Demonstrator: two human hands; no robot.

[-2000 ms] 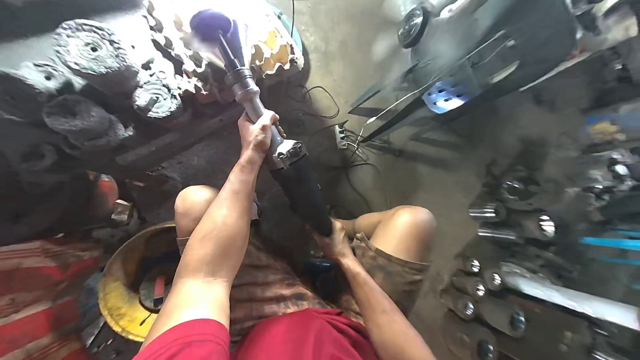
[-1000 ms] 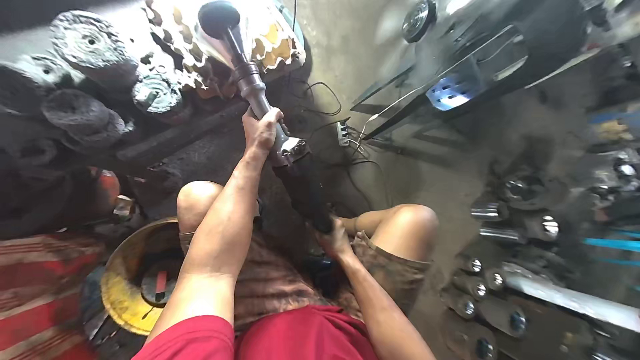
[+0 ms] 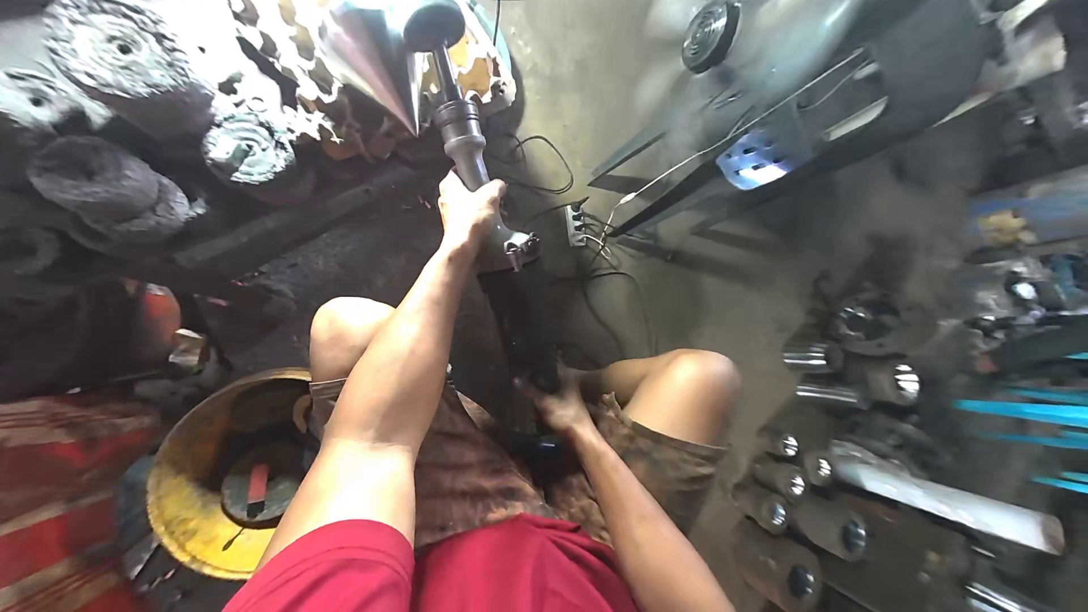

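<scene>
My left hand is closed around the grey metal neck of a long straight grinder. The tool slants from the top centre down toward my lap, with a round dark head at its far tip, which lies over a shiny cone-shaped metal piece. My right hand grips the black rear body of the same grinder, between my knees. Its fingers are partly hidden in shadow.
Rough cast metal cylinders lie at upper left. A yellow round container stands at lower left. Near the centre are a power strip and cords on the floor. A fan-like machine stands at upper right; metal cylinders and a pale pipe lie at right.
The grinder's round head has moved slightly to the right and up since the oldest frame. Both hands keep their hold on the tool.
</scene>
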